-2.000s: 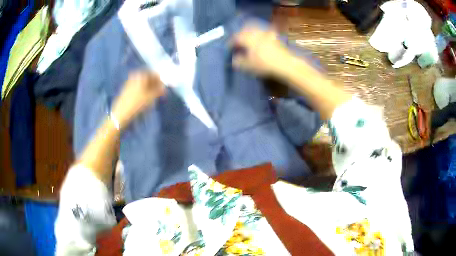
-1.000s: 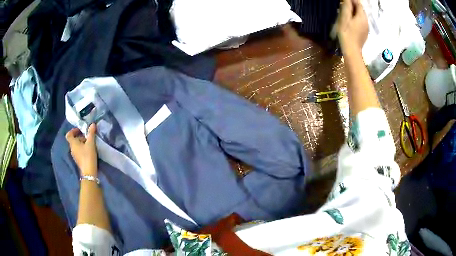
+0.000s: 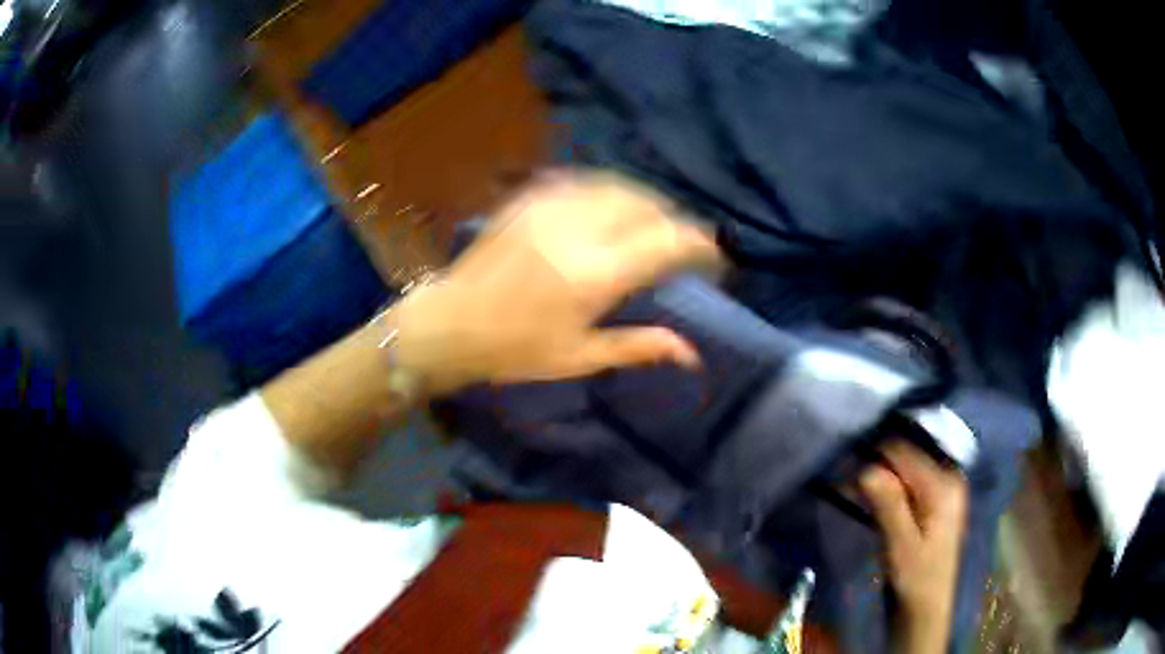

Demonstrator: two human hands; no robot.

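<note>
The grey-blue suit jacket (image 3: 754, 371) is bunched in front of me, its pale collar band towards the right. My left hand (image 3: 562, 288) is blurred, with its thumb on the near side and fingers on the far side of a raised jacket edge. My right hand (image 3: 920, 511) is at the collar opening, fingers curled at its edge and partly hidden by cloth. A thin dark curve shows above the collar; I cannot tell if it is a hanger.
Dark garments (image 3: 818, 141) are piled beyond the jacket. A navy strip (image 3: 409, 58) lies across the brown table (image 3: 460, 128). A bright blue object (image 3: 256, 224) stands by the table edge at left. White cloth (image 3: 1111, 396) is at the far right.
The view has swung left. The jacket, flat before, is now bunched up. My right hand has come from the white bundle to the collar; my left hand has moved to another jacket edge.
</note>
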